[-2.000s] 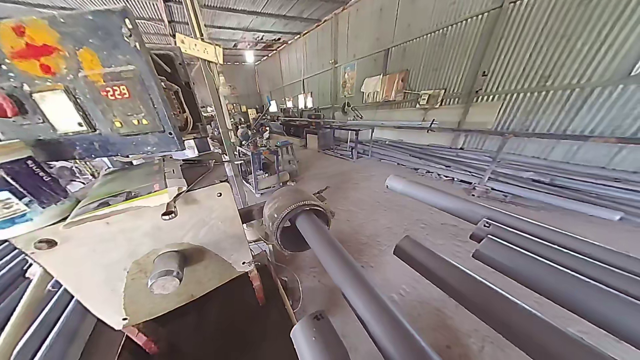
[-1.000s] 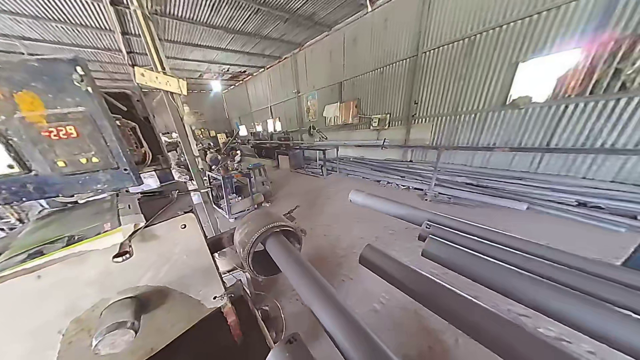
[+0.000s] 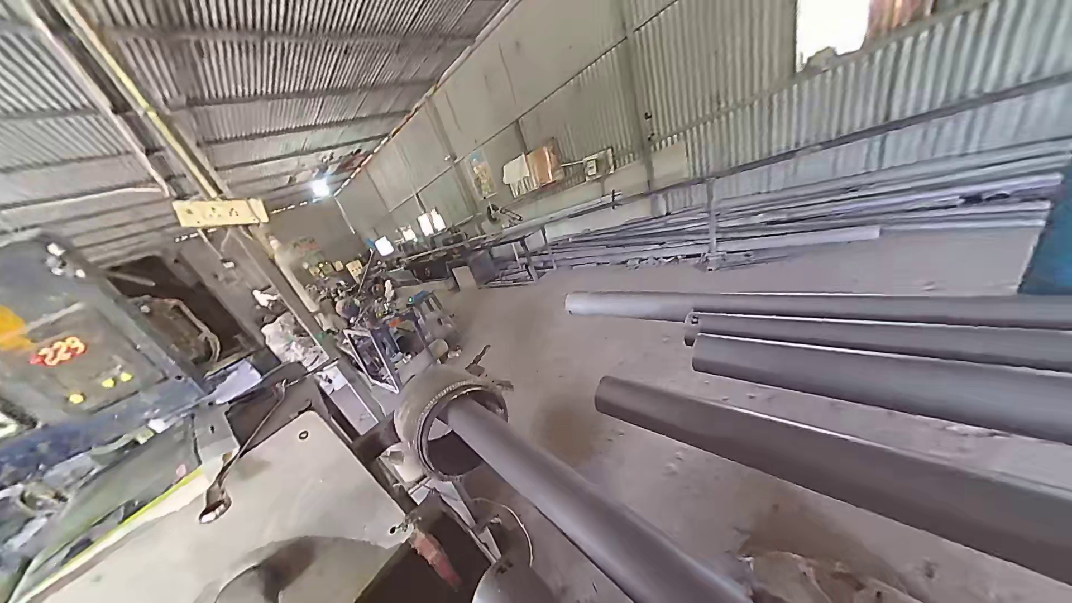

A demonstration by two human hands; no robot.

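Observation:
Neither my left hand nor my right hand shows in the head view. A dark metal pipe (image 3: 569,502) runs from the lower edge up into a round metal ring (image 3: 452,419) with a ridged rim. Left of it is a machine's pale metal top (image 3: 318,477), with a wrench (image 3: 237,465) lying on it. Behind that stands a blue control box (image 3: 109,327) with a lit red number display. A dark rounded metal part (image 3: 272,574) shows at the lower edge, partly cut off.
Several dark pipes (image 3: 804,452) extend in from the right above the dusty floor (image 3: 578,352). Long metal stock (image 3: 754,226) lies along the corrugated wall (image 3: 720,75). A cluttered metal stand (image 3: 394,335) is beyond the ring, and a slanted post (image 3: 276,276) rises beside the control box.
The view has swung right and tilted, so the control box sits further left and the wall fills more of the right. The pipe still runs into the ring.

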